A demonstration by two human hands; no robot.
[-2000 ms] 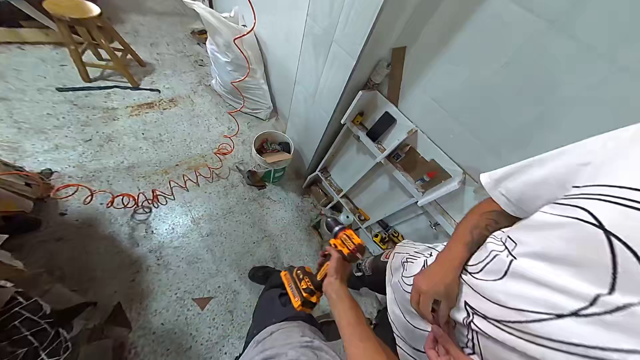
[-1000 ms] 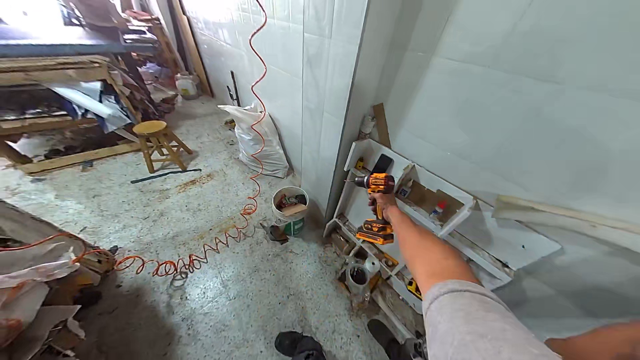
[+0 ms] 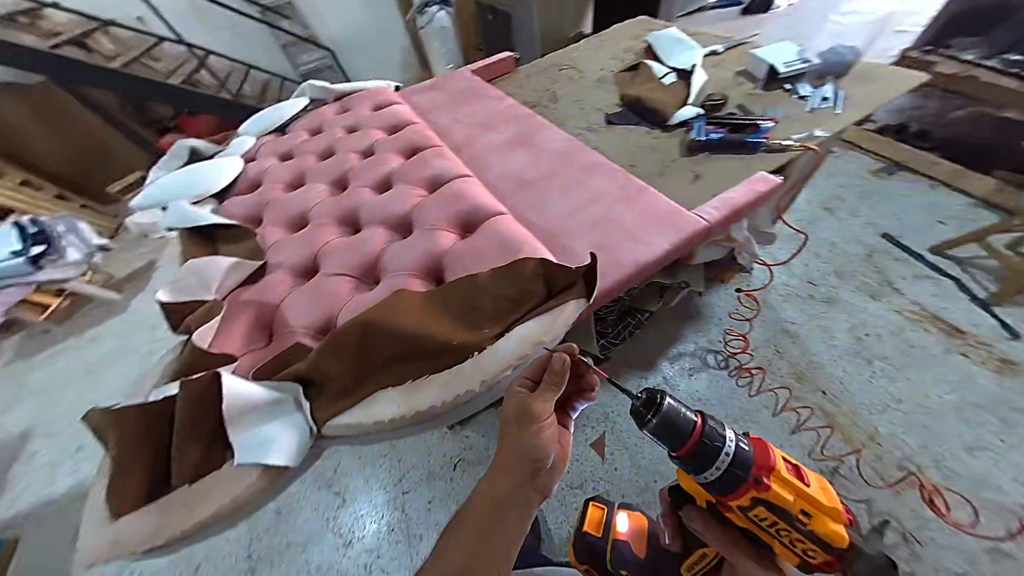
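Note:
My right hand (image 3: 712, 528) is wrapped round the handle of an orange and black INGCO cordless drill (image 3: 752, 480), its battery light glowing. A long thin bit (image 3: 612, 380) reaches from the chuck toward my left hand (image 3: 544, 416). Thumb and fingers of that hand pinch a small dark screw at the bit's tip, beside the rounded edge of a headboard. Pink button-tufted upholstery (image 3: 376, 208) covers the headboard's middle. Brown-backed fabric flaps (image 3: 432, 320) lie folded over its pale padded rim (image 3: 464, 384).
A worktable (image 3: 576, 96) under the headboard carries a pneumatic stapler (image 3: 730, 134), fabric scraps (image 3: 660, 76) and staple strips (image 3: 824, 94). A coiled orange air hose (image 3: 768, 384) runs down to the floor. Wooden stool legs (image 3: 988, 248) and a dark rod (image 3: 952, 284) are at the right.
The view has swung from the wall shelves to the tufted headboard. My right hand still has the drill; the long bit now shows in it, and my left hand has come to its tip.

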